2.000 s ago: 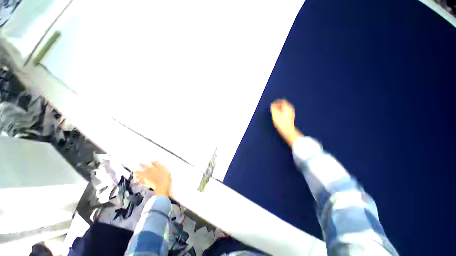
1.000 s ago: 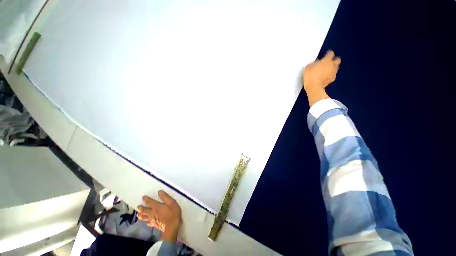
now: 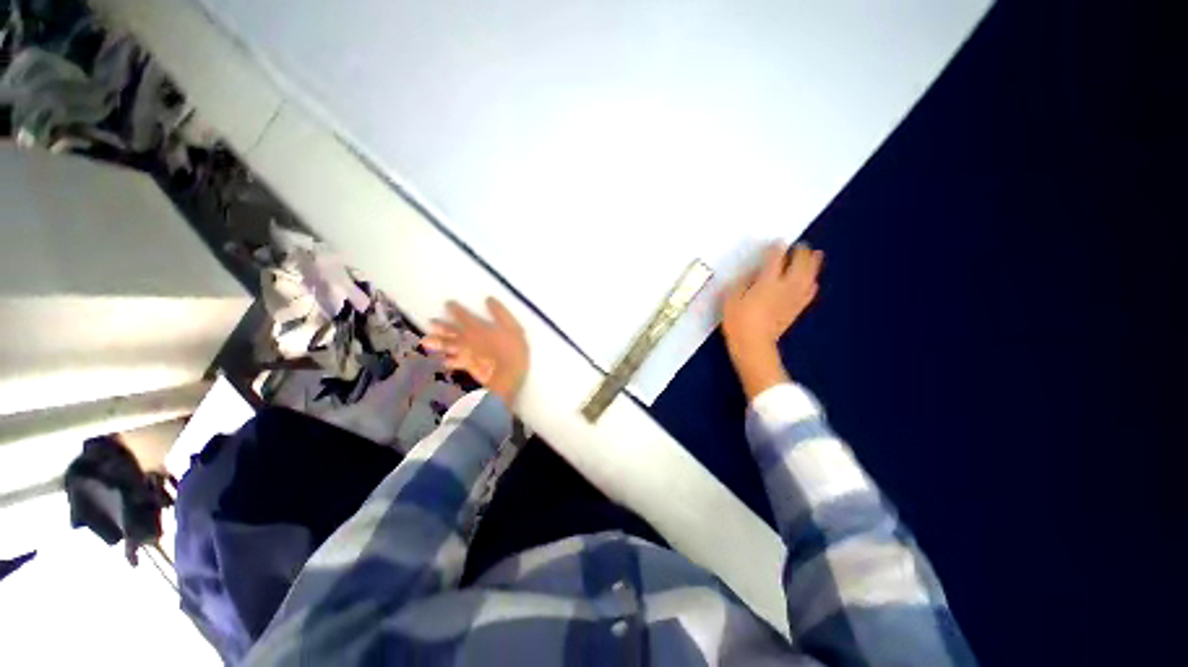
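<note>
A white layer [image 3: 521,156] covers the upper middle of the table, with a thin dark line along its near edge. Navy fabric [image 3: 1016,326] lies to its right. A brownish-gold metal bar [image 3: 648,341] lies slanted across the white layer's near corner and onto the table margin. My right hand [image 3: 771,302] rests palm down on the boundary of the white layer and the navy fabric, right of the bar, holding nothing. My left hand [image 3: 482,347] is at the table's near edge, fingers spread and empty.
The pale table margin [image 3: 704,502] runs diagonally below the layers. Fabric scraps [image 3: 319,306] lie beyond the table edge at left. A pale box-like surface [image 3: 104,235] is at far left. Dark blue cloth [image 3: 274,495] and a small dark bundle [image 3: 115,489] are at lower left.
The view has shifted, bringing my torso into the picture. My right hand has moved down the white layer's edge, nearer the bar and the table's near side. My left hand stays by the table edge.
</note>
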